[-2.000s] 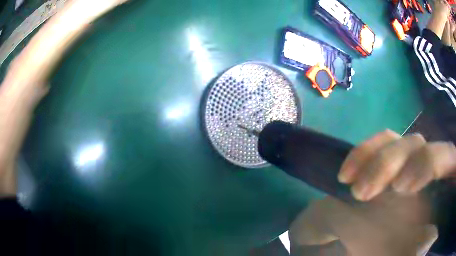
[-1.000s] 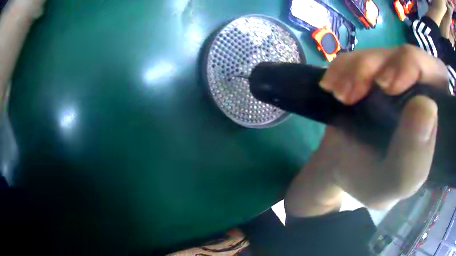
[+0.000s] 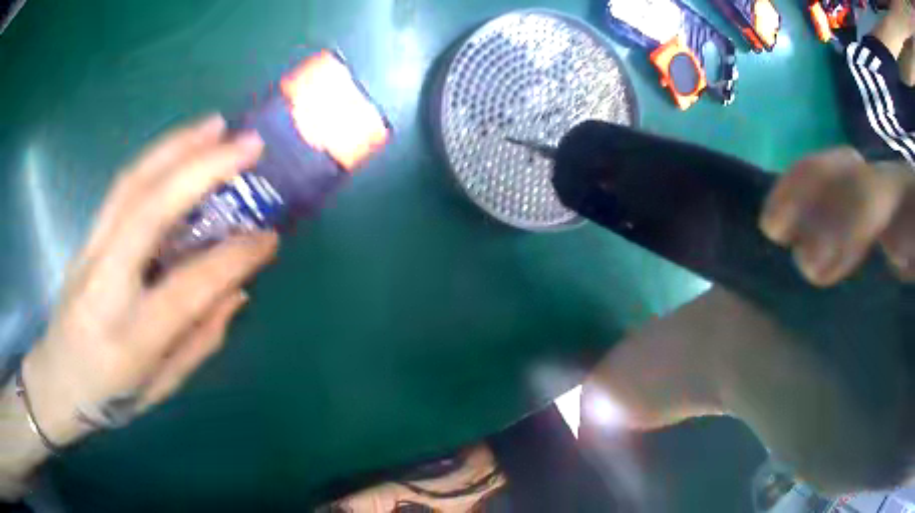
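My left hand (image 3: 150,271) is around a black-cased device (image 3: 286,150) at the left, with fingers on both sides of the case. The device's orange end has a glaring white middle and points up and right. My right hand (image 3: 823,230) grips a thick black electric screwdriver (image 3: 662,195). Its thin bit (image 3: 529,146) points left, over the round grey screw tray (image 3: 441,125); whether it touches the tray is unclear. Silvery screws fill the tray's right side, and dark empty holes show at the upper left.
A device with a white panel (image 3: 644,18) and a separate-looking orange piece (image 3: 680,73) lies beyond the tray at upper right. Another orange-ended device (image 3: 763,22) is beside it. A person's striped sleeve (image 3: 875,95) is at the right edge. The green table's curved edge runs below.
My left hand has come into view at the left with the device, where bare table was. The tray sits higher in the picture than two seconds ago. My right hand still holds the screwdriver.
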